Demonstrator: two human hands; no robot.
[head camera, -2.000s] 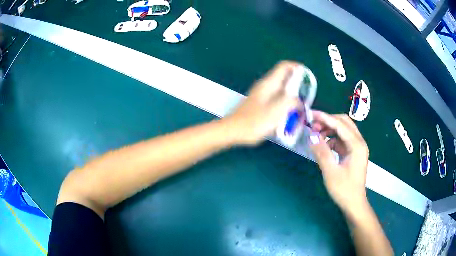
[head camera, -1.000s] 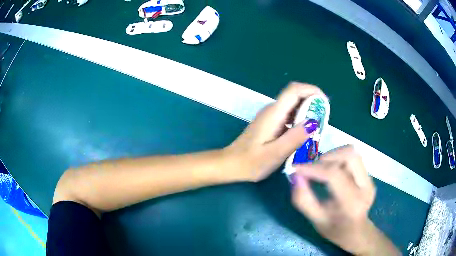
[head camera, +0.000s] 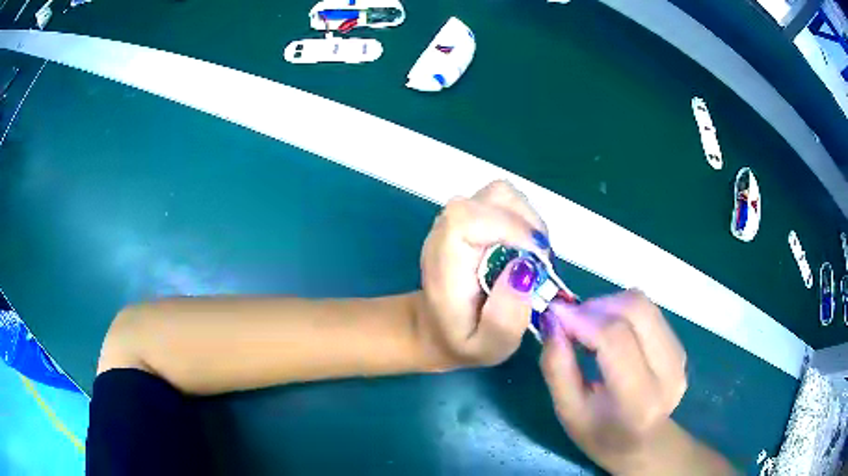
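Observation:
My left hand (head camera: 479, 288) holds a part-assembled unit (head camera: 500, 264), a white shell with a green circuit board at its upper left end. My left thumb presses on the middle of the unit, beside a small white piece (head camera: 545, 295). My right hand (head camera: 618, 367) is at the lower right end of the unit, fingertips pinched on its inside, where a bit of red and blue shows. The fingers hide what they pinch. Both hands are above the green worktop (head camera: 232, 223), near the pale rail.
Beyond the pale rail (head camera: 307, 125), the dark green belt (head camera: 576, 121) carries an open unit (head camera: 358, 14), a cover plate (head camera: 333, 50) and a half-moon white piece (head camera: 446, 58). More strips and open units lie at right. Crinkled whitish plastic (head camera: 809, 428) is at the lower right.
The pieces at upper left on the belt have shifted right. My left hand has drawn the unit nearer and left, and tilted it. My right fingertips stay at its lower end.

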